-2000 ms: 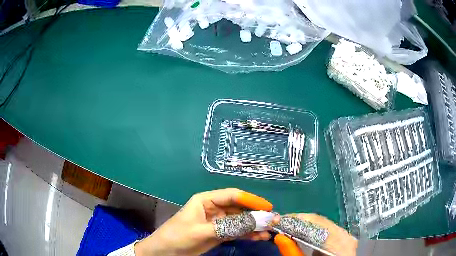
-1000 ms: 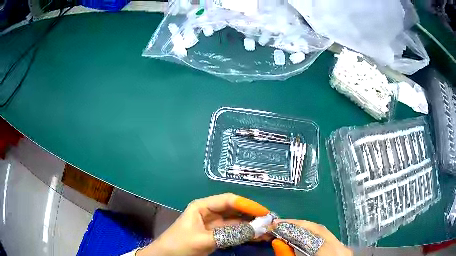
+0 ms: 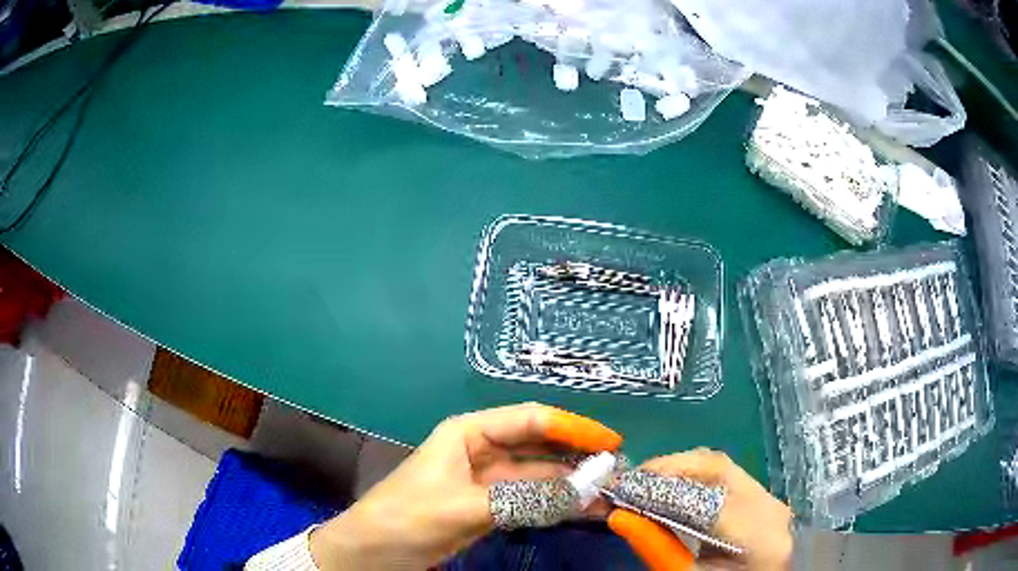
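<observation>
My left hand [image 3: 458, 480], with an orange cot and a grey speckled finger sleeve, pinches a white plastic housing [image 3: 591, 473] at the bottom centre. My right hand [image 3: 698, 507], also with an orange cot and a grey sleeve, holds a thin silver metal shaft [image 3: 681, 526]. The shaft's inner end meets the housing between the fingertips; the exact contact is hidden. A small clear plastic box [image 3: 485, 318] stands just beyond my hands, with thin silver pieces along its inner sides.
A blister tray [image 3: 893, 379] with two rows of long pieces lies at right. Behind it stand a parts box [image 3: 820, 162] heaped with white parts and a paper slip [image 3: 929, 199]. A clear bag [image 3: 525, 128] with white housings and a white bag [image 3: 809, 50] lie at the back. A black cable [image 3: 73, 123] loops at left.
The white housing is tilted more upright between my fingers. The shaft in my right hand shows more of its length than one second ago. The view has shifted slightly.
</observation>
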